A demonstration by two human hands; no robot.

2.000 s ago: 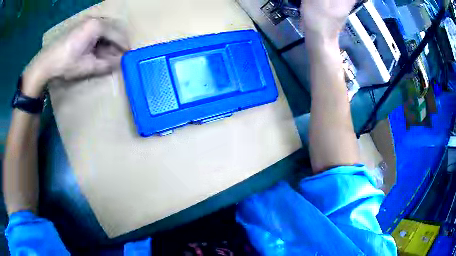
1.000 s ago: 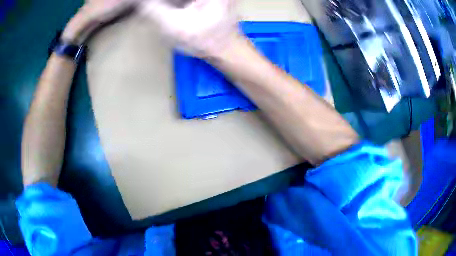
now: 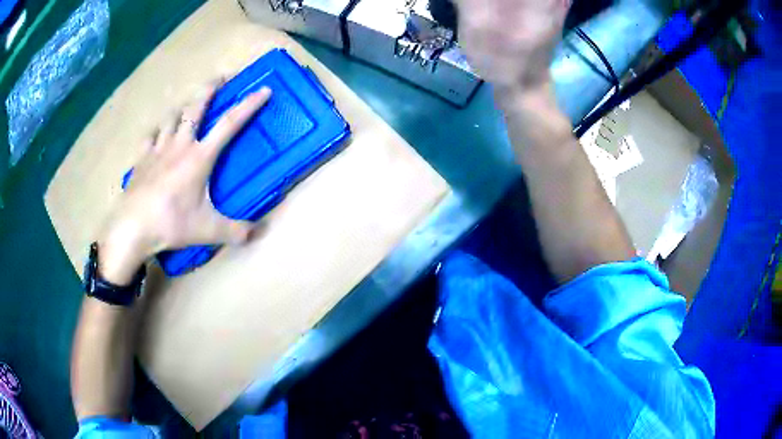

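Note:
The handheld device with blue housing (image 3: 287, 129) lies tilted on the tan cardboard sheet (image 3: 343, 223), textured back upward. My left hand (image 3: 176, 176) is spread across its left half, index finger on the back and thumb at the near edge, holding it; it hides much of the housing. My right hand (image 3: 514, 34) is raised at the top edge beside the screw feeders, blurred and partly cut off. Dark shapes show on both sides of it; whether it grips one cannot be told.
Pale metal screw feeders (image 3: 386, 43) with black straps stand behind the sheet. A black cord (image 3: 634, 94) runs down at the upper right. An open carton (image 3: 707, 129) with paper and clear plastic is at the right. Bubble wrap (image 3: 60, 69) lies at the upper left. A pink fan (image 3: 13, 407) shows at lower left.
The view has turned, and the device now appears further left and more tilted. My left hand has come onto it. My right hand has moved from over the device to the feeders.

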